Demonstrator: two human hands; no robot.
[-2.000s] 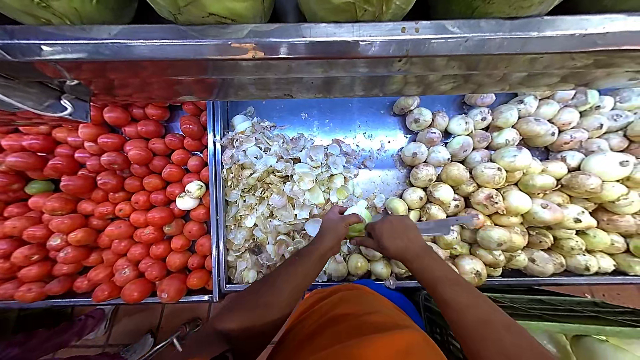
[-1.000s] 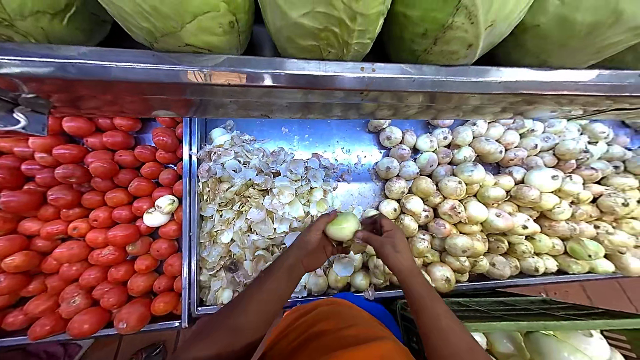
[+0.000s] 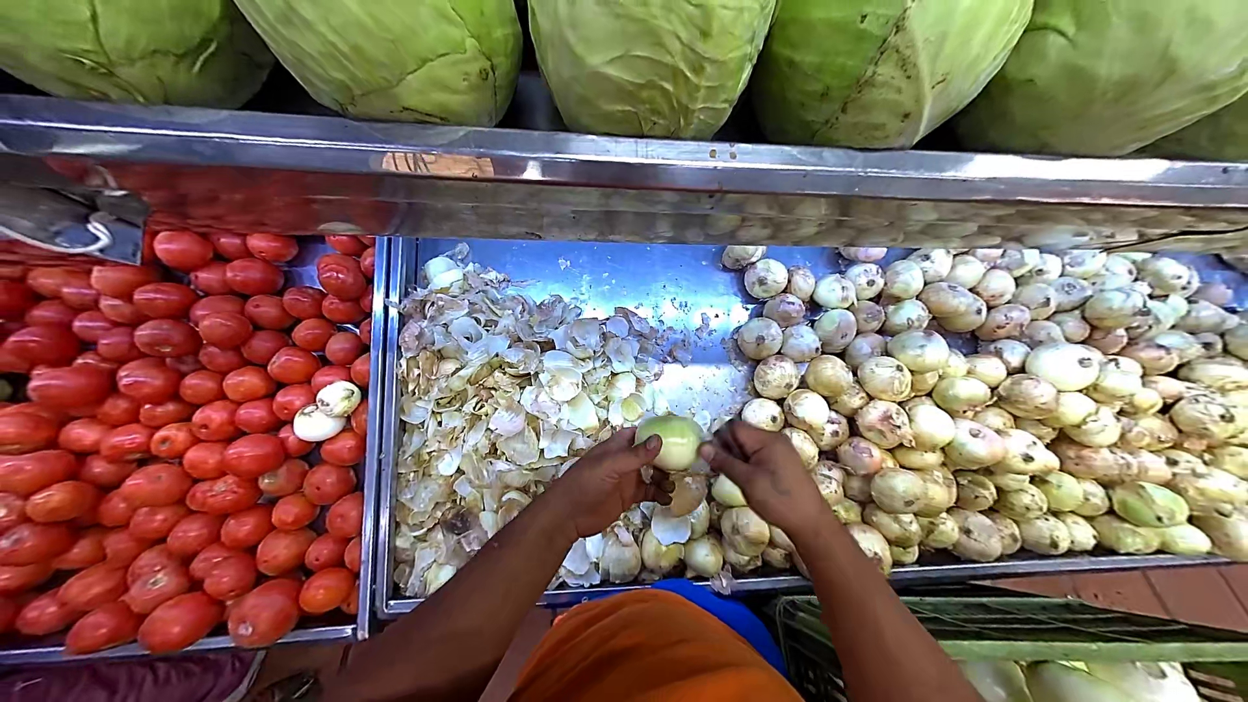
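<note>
My left hand (image 3: 609, 483) holds a pale green, peeled-looking onion (image 3: 671, 442) above the metal tray, with the thumb along its left side. Close against the onion's right side are the bent fingers of my right hand (image 3: 765, 473); whether they pinch a bit of skin is unclear. Thin pieces of skin hang below the onion, between the hands. Loose onion skins (image 3: 517, 390) lie heaped in the left part of the tray. Many whole onions (image 3: 897, 390) fill its right part, and several more lie along the near edge, below my hands.
Red tomatoes (image 3: 224, 458) fill the tray on the left, with two whitish onions (image 3: 319, 423) on top. A metal shelf edge (image 3: 624, 161) crosses beyond the trays, bearing large cabbages (image 3: 648, 58). A green plastic crate (image 3: 975, 624) with pale vegetables stands at the lower right.
A knife-like blade seen by my right hand two seconds ago no longer shows. The onion stays in my left hand. The view has tilted up, showing more of the cabbages.
</note>
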